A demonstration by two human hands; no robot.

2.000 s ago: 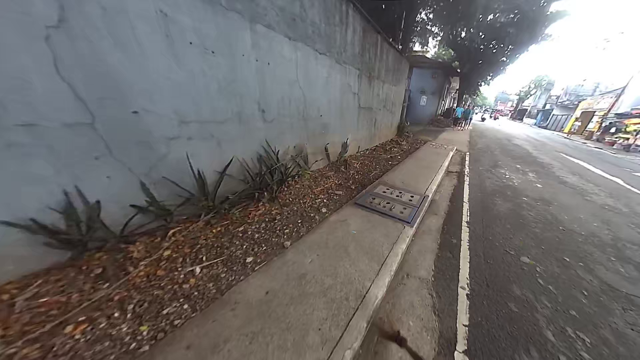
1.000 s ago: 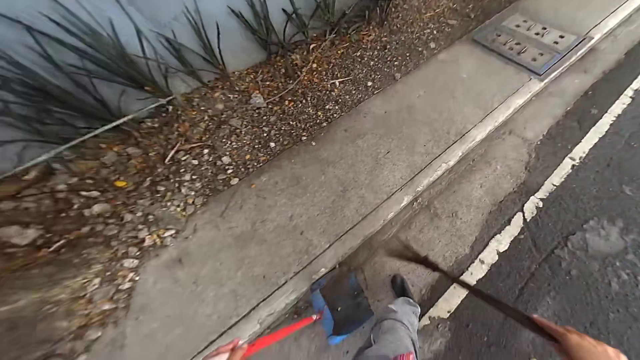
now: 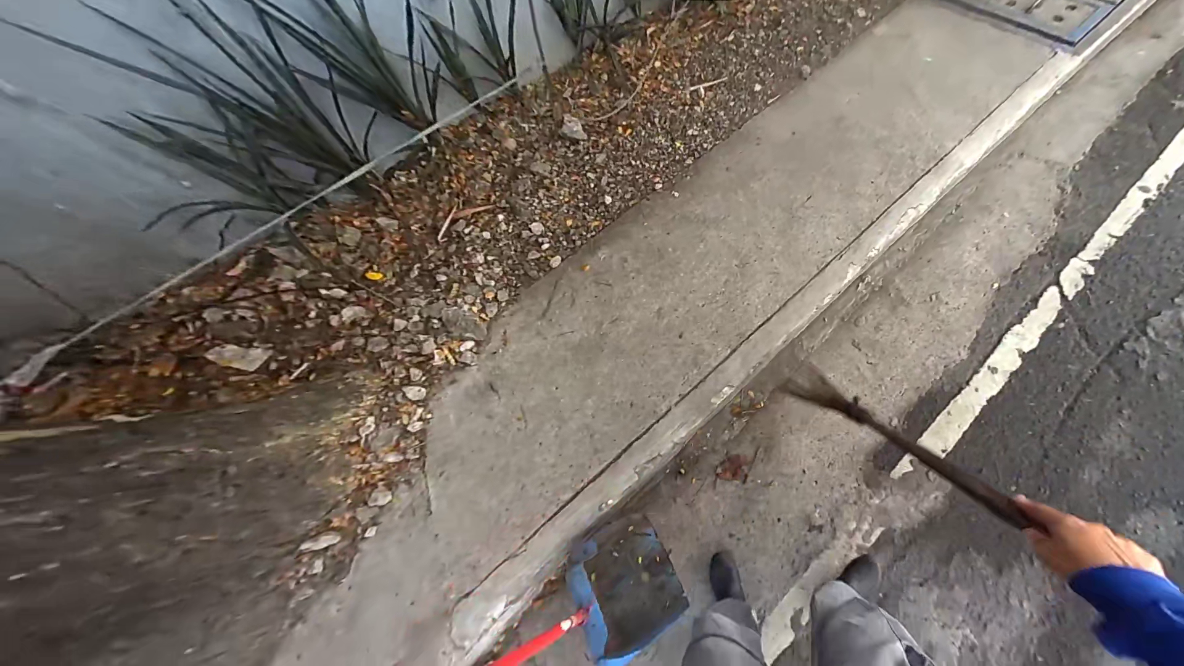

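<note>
My right hand point(image 3: 1087, 546), in a blue sleeve, is closed around the dark handle of a stick broom point(image 3: 934, 462). The broom's bristle tips touch the gutter by the kerb, beside a few fallen leaves point(image 3: 733, 466). Below and left of them lies a blue dustpan point(image 3: 638, 583) with a dark inner surface and small yellow bits on it. Its red handle point(image 3: 541, 640) runs out of the bottom edge of the view. My left hand is out of view.
The raised kerb point(image 3: 740, 379) borders a concrete sidewalk point(image 3: 610, 314). Stones and dry leaves lie beside spiky plants point(image 3: 277, 111) and a wall. A metal cover point(image 3: 1045, 14) is at the top right. A white line point(image 3: 1008, 351) marks the asphalt. A thin cord point(image 3: 305, 203) crosses the leaves.
The view has tipped down from the road to the ground since the oldest frame. My left hand, seen at the red handle one second ago, has left the view. Both shoes now show.
</note>
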